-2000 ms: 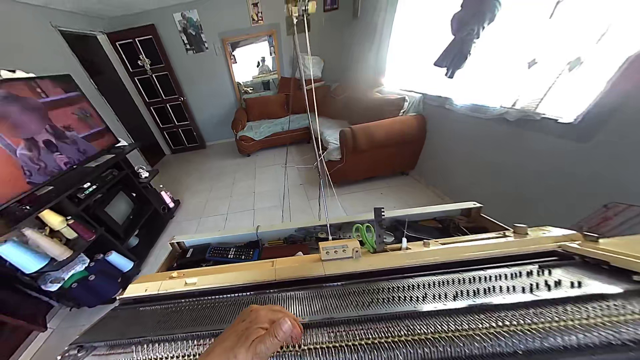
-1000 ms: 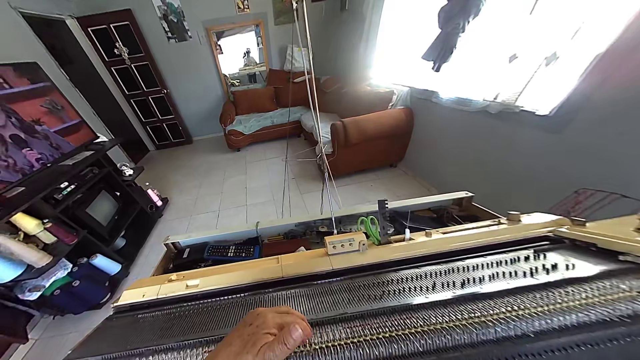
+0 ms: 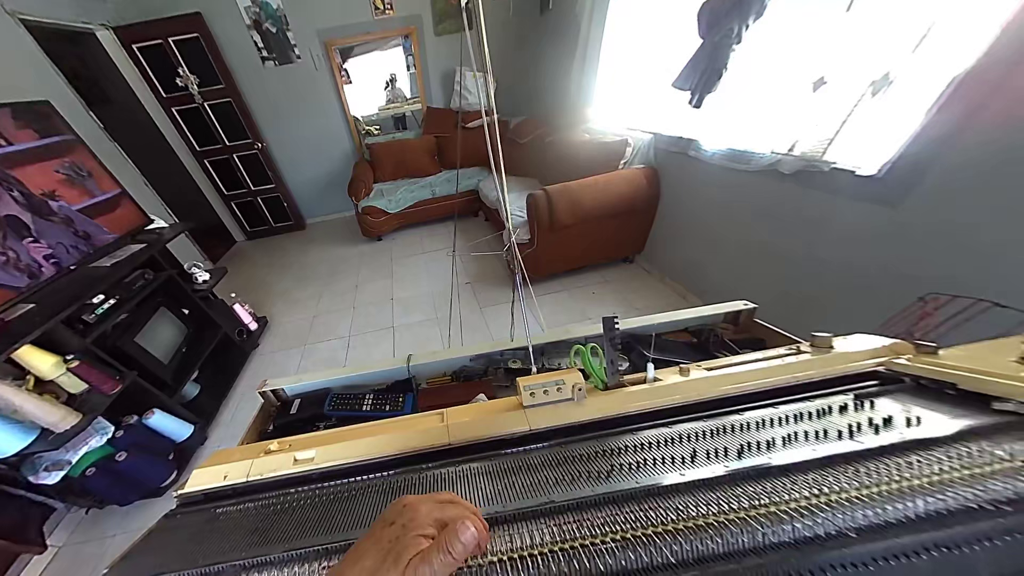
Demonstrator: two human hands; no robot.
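A knitting machine with a long metal needle bed spans the foreground. My left hand is low over the front part of the bed, left of centre, thumb toward the right and fingers curled; the fingertips and anything under them are hidden. Along the rows of needles to its right runs a strip of yellowish yarn. A row counter sits on the cream rear rail. Several black needle butts stand up at the right of the bed. My right hand is out of view.
Behind the rail, an open tray holds a remote control, green-handled scissors and a black toothed comb. Yarn strands rise from near the counter. A cream carriage part is at the right edge. Yarn cones stand on the left shelf.
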